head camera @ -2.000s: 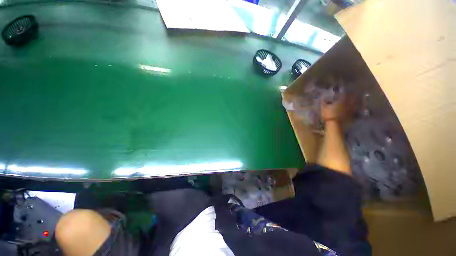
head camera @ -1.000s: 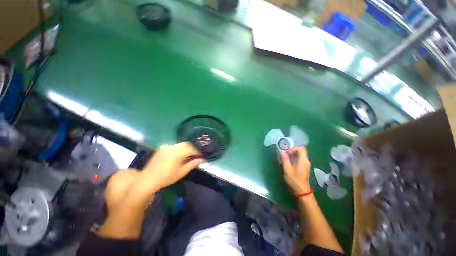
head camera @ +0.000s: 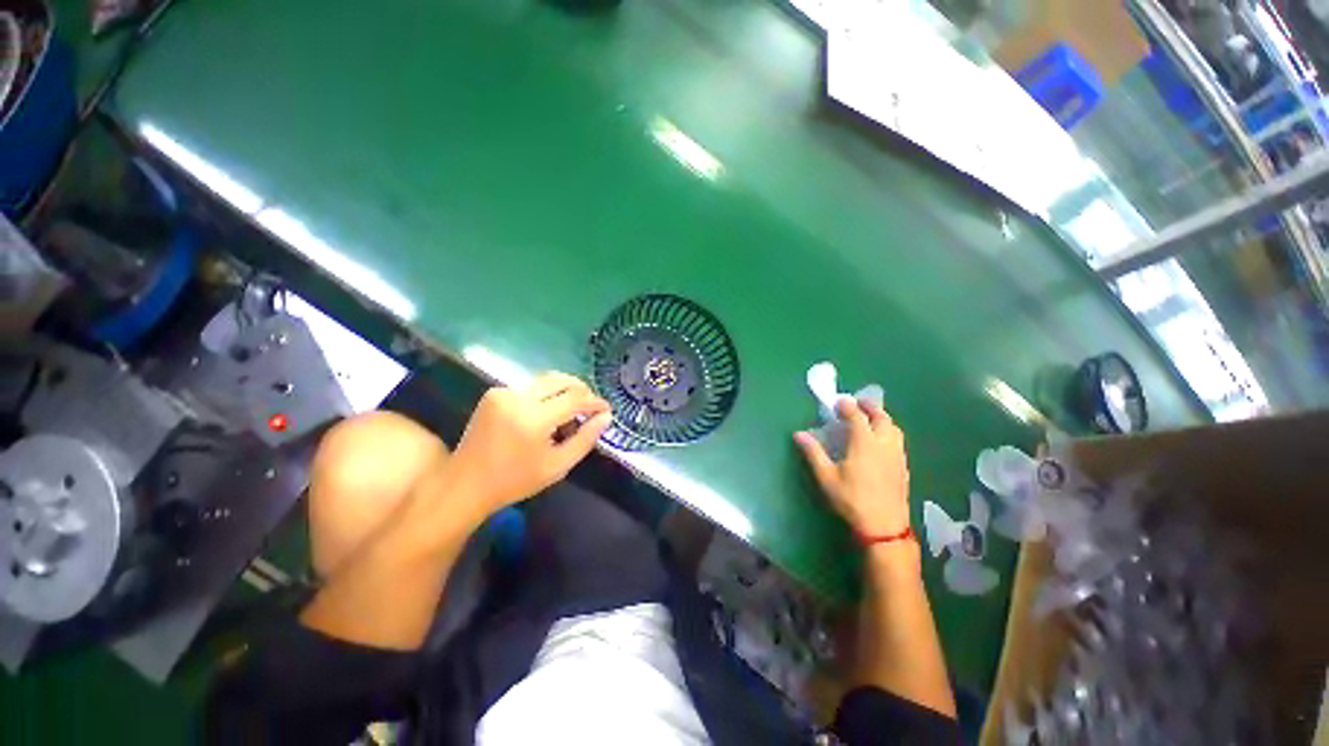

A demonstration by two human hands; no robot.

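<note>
A black ribbed fan grille (head camera: 666,370) lies open side up on the green bench near its front edge, with a dark hub at its centre. My left hand (head camera: 536,434) is at its lower left rim, thumb and fingers pinched together; a small dark spot shows between them, but I cannot tell whether it is a held part. My right hand (head camera: 864,464) is on a whitish fan blade (head camera: 824,385) to the right of the grille; the hand covers much of the blade. Loose whitish blades (head camera: 962,542) lie right of my right hand, beside the carton.
An open carton of blades (head camera: 1028,630) stands at the right. A black basket with a whitish blade (head camera: 1112,394) is at the bench's far side. At the left are the machine's silvery disc fixture (head camera: 56,528), a red light (head camera: 277,423) and a blue-sided bowl (head camera: 37,124).
My right hand came out of the carton and now has a blade on the bench. The grille came into view and its inside shows more clearly. The view has turned left.
</note>
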